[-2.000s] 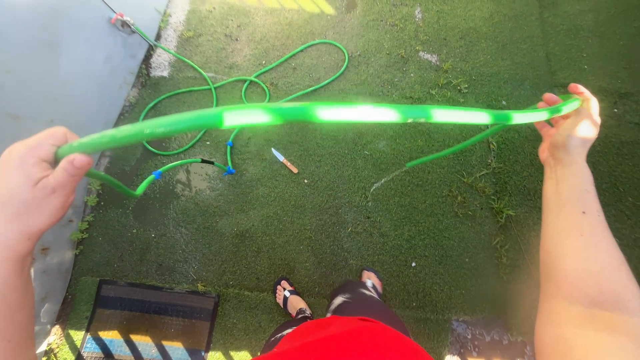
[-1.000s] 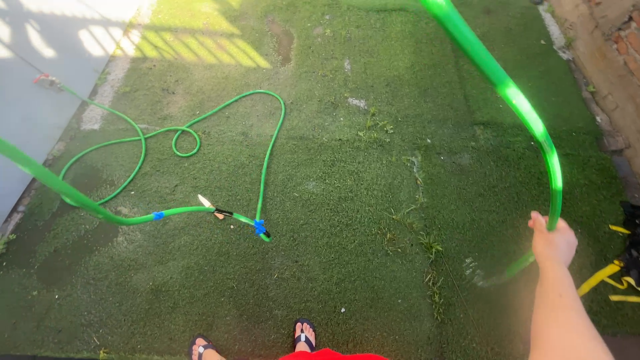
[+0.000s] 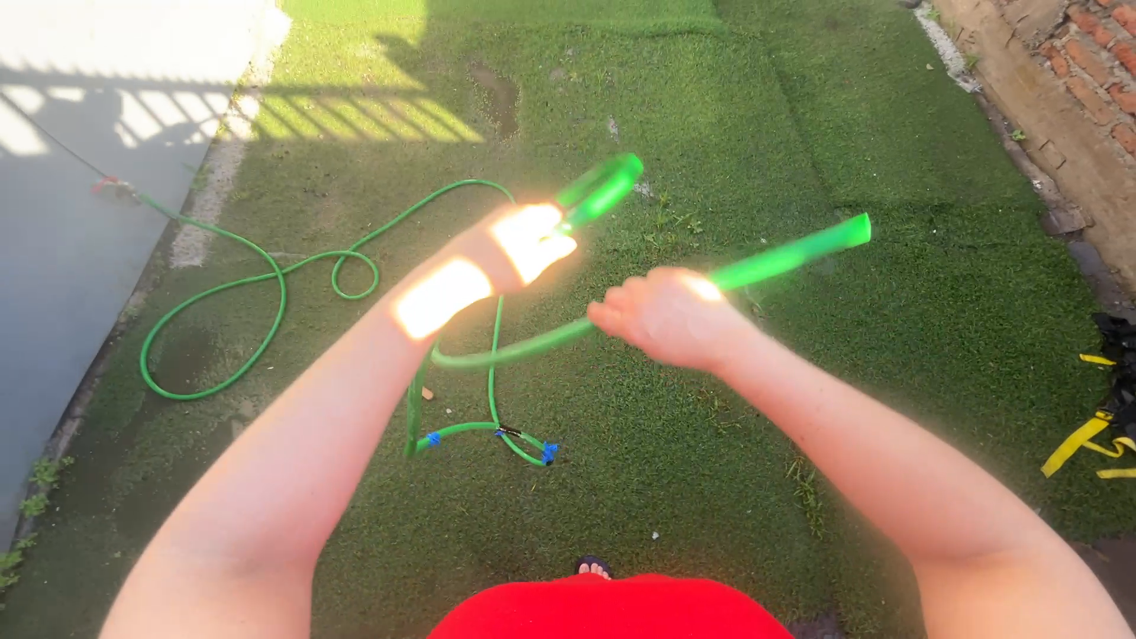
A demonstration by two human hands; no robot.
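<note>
My left hand, washed out by bright sun, grips a green hose, part of which shows as a short loop past the fingers. To its right and a little lower, my right hand is closed around another stretch of the green hose, whose end points up and right. From the right hand the hose curves back left beneath the left forearm. Blue ties and a black wrapped part mark the hose on the ground. A thinner-looking run of green hose lies in loops on the left.
Artificial grass covers the ground. A pale wall or panel stands on the left, with a hose fitting against it. A brick wall borders the upper right. Black items with yellow straps lie at the right edge.
My hands, wide apart two seconds ago, are now close together in front of me. My left hand was out of view one second ago and has come back in. The raised hose is no longer stretched across.
</note>
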